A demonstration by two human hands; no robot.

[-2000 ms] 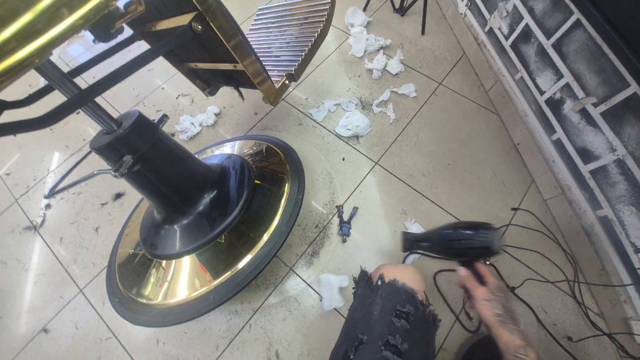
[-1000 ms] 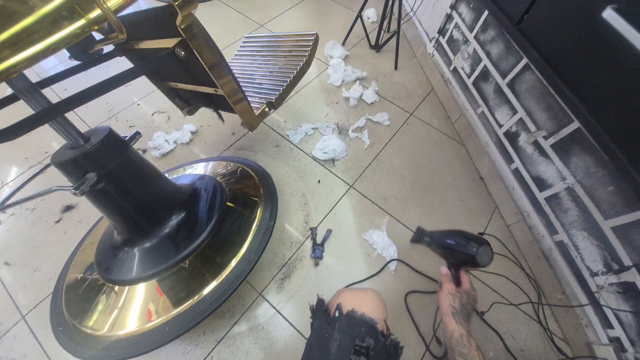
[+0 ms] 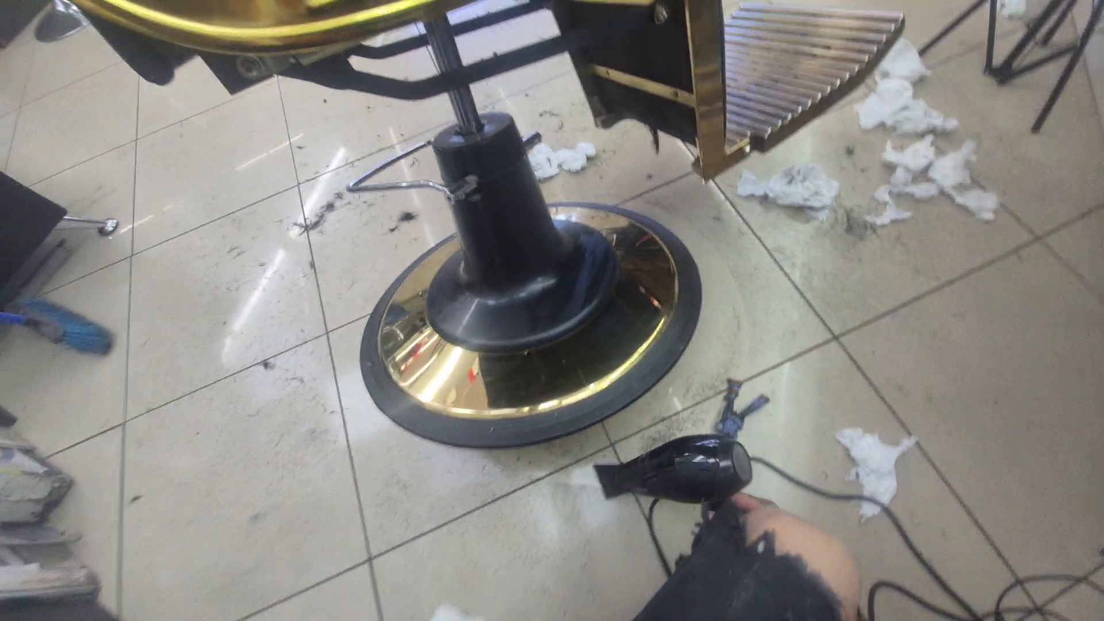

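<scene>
A black hair dryer [image 3: 681, 470] is held low over the tiled floor, its nozzle pointing left toward the barber chair's round base [image 3: 535, 414]. Only a bit of my right hand [image 3: 745, 502] shows at the dryer's handle; my raised knee in torn black jeans hides the remainder. The dryer's black cord [image 3: 828, 493] runs off to the right. Just behind the dryer lies a small dark blue forked object [image 3: 733, 412] whose kind I cannot tell. My left hand is out of view.
Crumpled white tissues [image 3: 875, 466] and dark hair clippings lie on the floor. The chair's ribbed metal footrest [image 3: 793, 73] overhangs at the top. Black tripod-like legs [image 3: 1056, 69] stand at upper right. A blue-bristled brush [image 3: 73, 326] is at the left edge.
My right hand and the hair dryer have moved left, from right of my knee to in front of it. The view has swung left, bringing the brush into sight.
</scene>
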